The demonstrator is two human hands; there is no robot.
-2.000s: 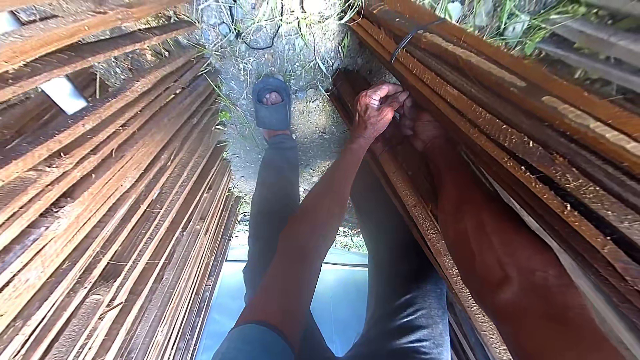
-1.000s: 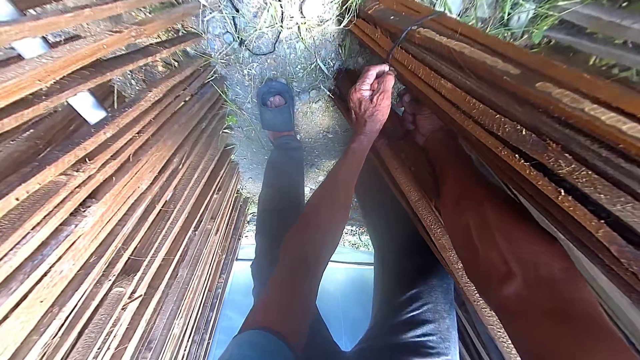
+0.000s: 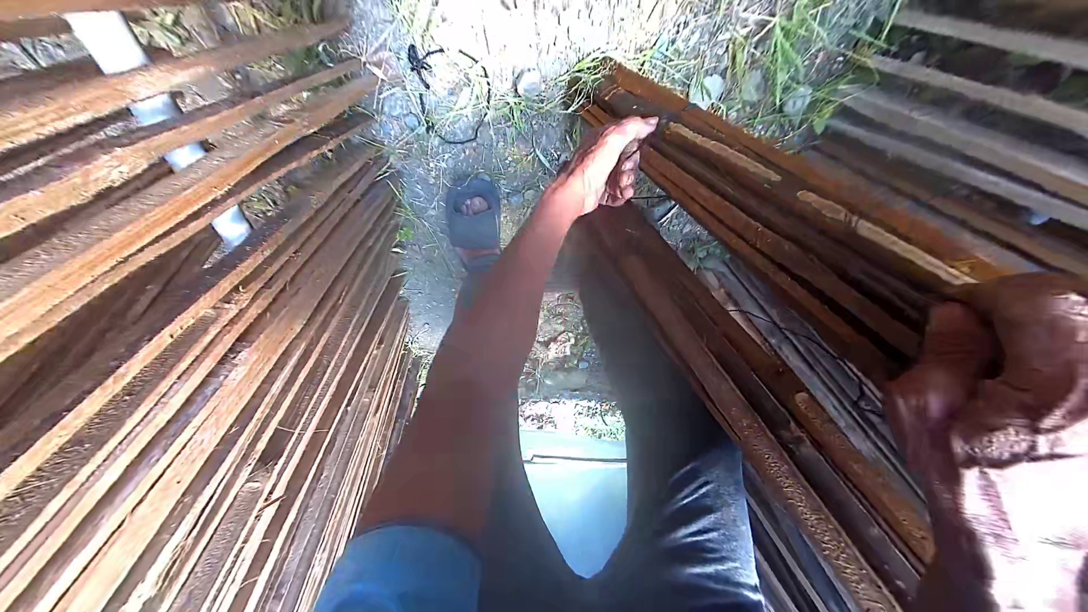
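Note:
A bundle of long brown wooden boards (image 3: pixel 807 204) slants from the upper middle toward the right edge. My left hand (image 3: pixel 608 166) is curled at its far part, thumb along the top board; the exact hold inside the fingers is hidden. Just below the hand, a short piece of dark cord (image 3: pixel 656 199) shows. At the right, my right hand (image 3: pixel 994 361) is curled against the near part of the bundle, blurred, its fingertips partly hidden. Beneath, more stacked boards (image 3: pixel 748 391) lie beside my leg, with a gap between them and the bundle.
Long stacked boards (image 3: pixel 212 374) fill the left side, with pale pieces (image 3: pixel 115 42) between some of them. Grey weathered boards (image 3: pixel 977 110) lie at the upper right. My sandalled foot (image 3: pixel 474 212) stands on stony ground near a loose black cord (image 3: pixel 455 136) and grass (image 3: pixel 765 51).
My right hand has moved from beside my left hand to the far right, nearer to me. The upper bundle has separated from the boards beneath, opening a gap.

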